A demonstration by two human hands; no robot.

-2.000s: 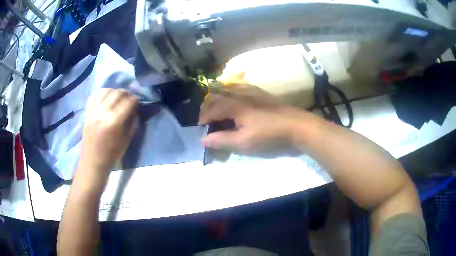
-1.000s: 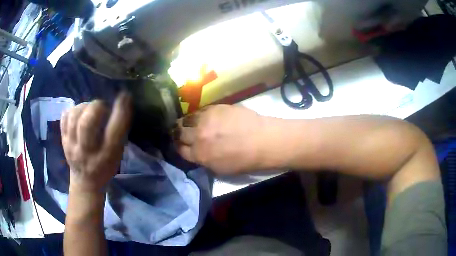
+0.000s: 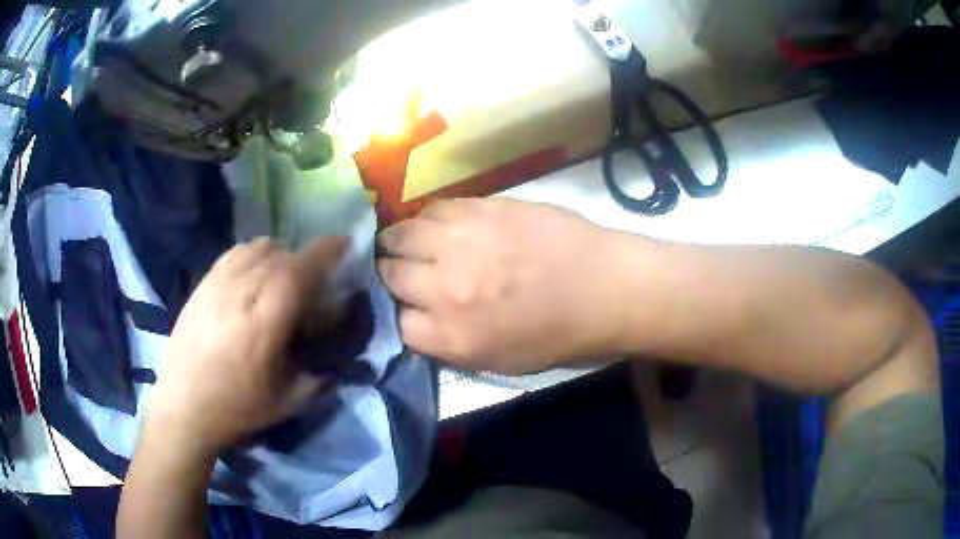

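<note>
The navy and grey-blue garment (image 3: 347, 453) is draped left of and below the needle area and hangs over the table's front edge. My left hand (image 3: 247, 326) lies on the garment with bent fingers and grips a fold of cloth; the fingertips are blurred. My right hand (image 3: 474, 284) holds the garment's right edge between its fingertips, just below the orange-red tape (image 3: 395, 168). The sewing machine head (image 3: 190, 79) is above my hands. A light panel lies under the presser area (image 3: 300, 147); the needle itself cannot be made out.
Scissors (image 3: 658, 142) with black loop handles lie on the machine bed right of the tape. A black fabric scrap (image 3: 900, 105) lies at the far right, near a small red tool (image 3: 816, 51). The white table (image 3: 779, 190) shows printed markings. A blue crate (image 3: 784, 453) is below the table's edge.
The garment has turned and bunched toward the table's front edge. Light cloth now shows under the presser area where dark cloth was. My left hand has moved right and down.
</note>
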